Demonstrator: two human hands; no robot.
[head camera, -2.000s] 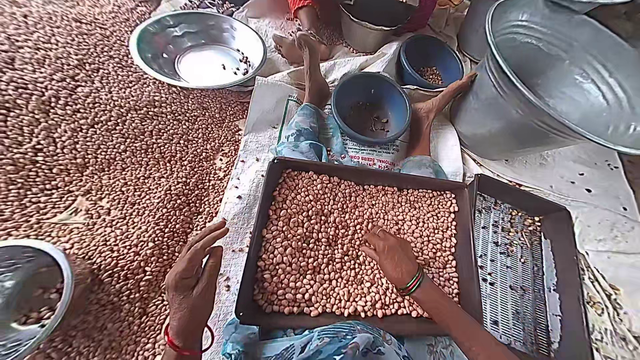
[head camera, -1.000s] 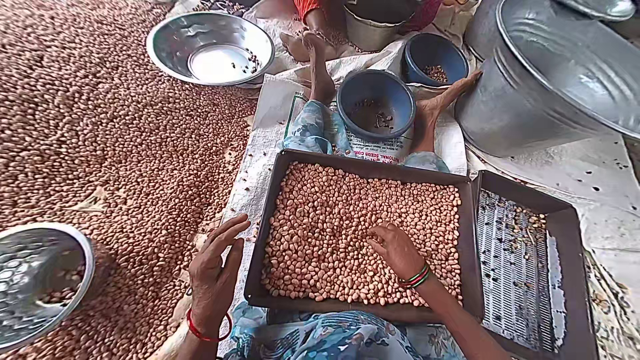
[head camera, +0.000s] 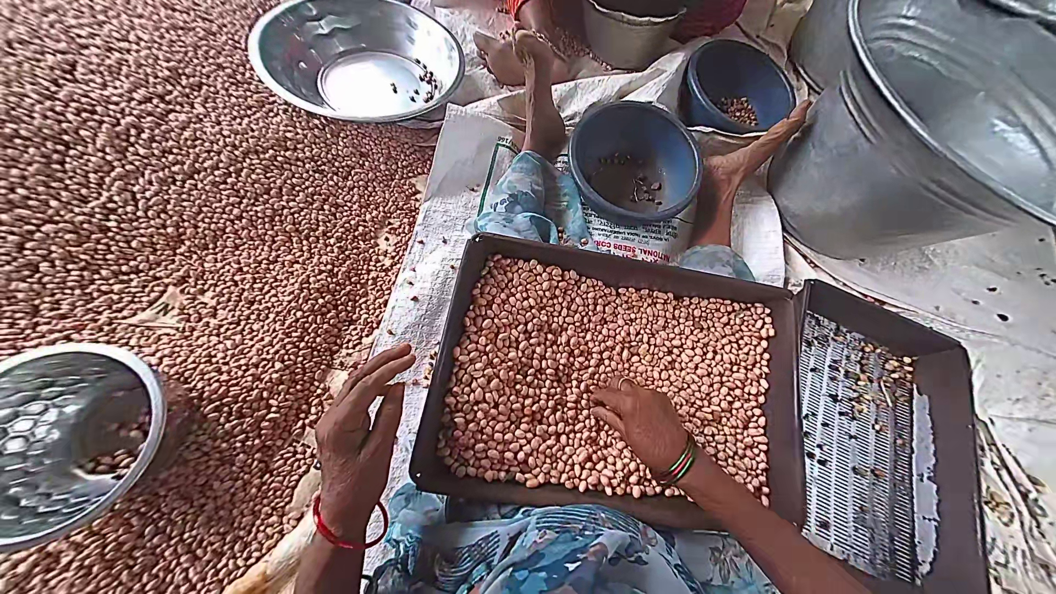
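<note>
A dark rectangular tray (head camera: 788, 404) full of pinkish-brown shelled nuts or seeds (head camera: 544, 371) lies across my lap. My right hand (head camera: 643, 421), with green and red bangles at the wrist, rests on them near the tray's middle, fingers bent down; whether it pinches any cannot be told. Left of the tray, my left hand (head camera: 359, 437) is raised with its fingers apart and nothing in it, a red bangle at its wrist. Against the tray's right side sits a second dark tray (head camera: 940, 396) with a slotted surface and scattered dark bits.
A large heap of the same nuts or seeds (head camera: 206, 206) covers the left. Steel bowls stand behind (head camera: 355, 58) and at lower left (head camera: 74, 445). Two blue bowls (head camera: 635, 161) (head camera: 737, 87) are by my feet. A large metal tub (head camera: 891, 165) stands right; another person's foot (head camera: 503, 58) shows behind.
</note>
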